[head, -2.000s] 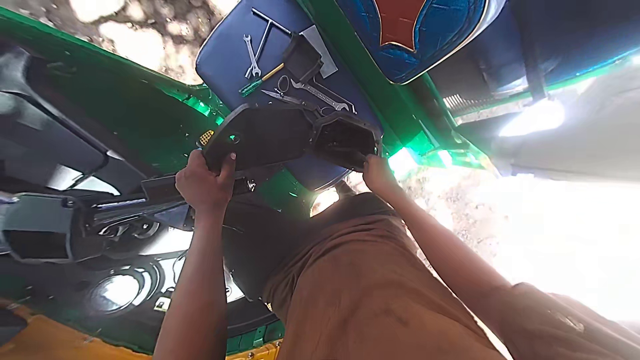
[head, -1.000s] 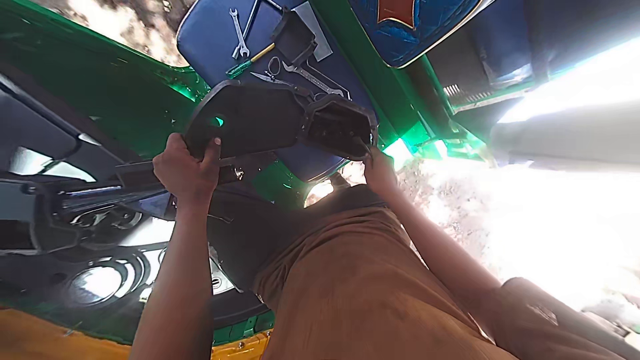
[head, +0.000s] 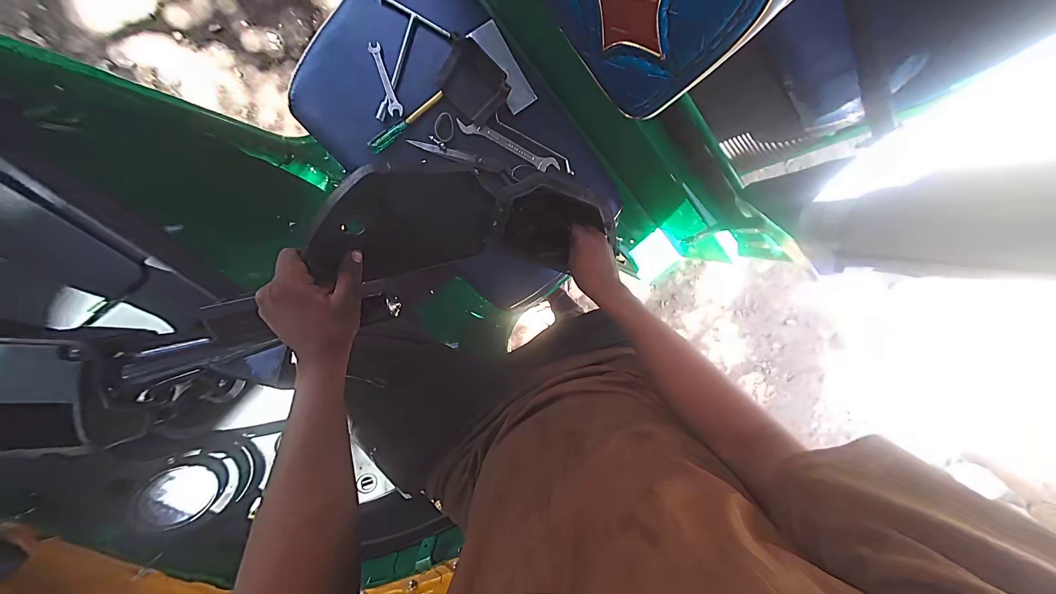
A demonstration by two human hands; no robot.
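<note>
A black plastic housing part (head: 421, 216) with an open hollow end lies across my front, over a blue padded seat (head: 330, 99). My left hand (head: 313, 305) grips its left end, thumb on top near a small round hole. At the hollow end, my right hand (head: 594, 260) has its fingers inside the rim; their tips are hidden. Beyond the part, on the seat, are a combination wrench (head: 384, 80), a larger wrench (head: 511, 146), scissors (head: 462, 153), a screwdriver with a green and yellow handle (head: 404, 122), a T-handle tool (head: 406, 49) and a small black box-like part (head: 473, 80).
Green body panels (head: 148, 157) run along both sides of the seat. A second blue seat with a red patch (head: 634, 29) is at the top. To the left are a steering column assembly (head: 173, 355) and a round shiny fitting (head: 177, 495). Bright ground shows at right.
Since the first frame, my right hand has moved from the outer edge of the hollow end to inside its rim. My left hand keeps its hold on the other end.
</note>
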